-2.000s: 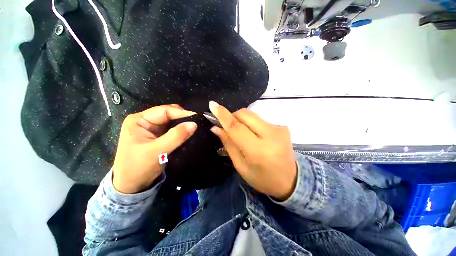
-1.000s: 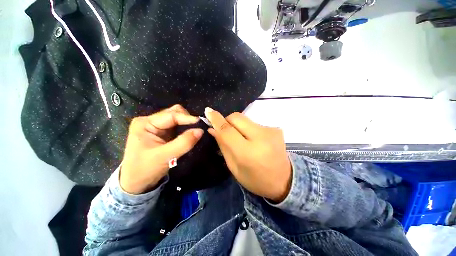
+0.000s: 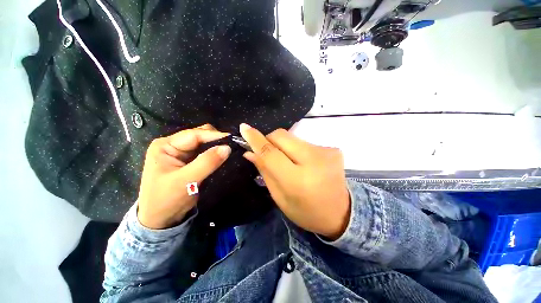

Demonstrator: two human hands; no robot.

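The dark garment (image 3: 225, 65) with fine white flecks lies over the table edge and my lap. It has white trim lines (image 3: 98, 66) and a row of dark buttons (image 3: 137, 120). My left hand (image 3: 178, 171) pinches a small dark fold of it between thumb and forefinger. My right hand (image 3: 302, 177) is shut on the thread snips (image 3: 241, 141); only their pointed blades show at the fingertips, close to the left fingertips. Their rest is hidden in the palm. Whether a thread lies between the fingertips cannot be told.
The sewing machine's needle area (image 3: 341, 35) is at the upper right, above the white table (image 3: 391, 139) with its ruler-marked front edge. A blue crate (image 3: 509, 239) with white cloth stands at the lower right. A second dark garment (image 3: 89, 257) hangs at the lower left.
Both hands have shifted slightly. The left hand moved right and then back left, and the snips' tips now sit nearer the left fingertips than at first. The garment has barely moved.
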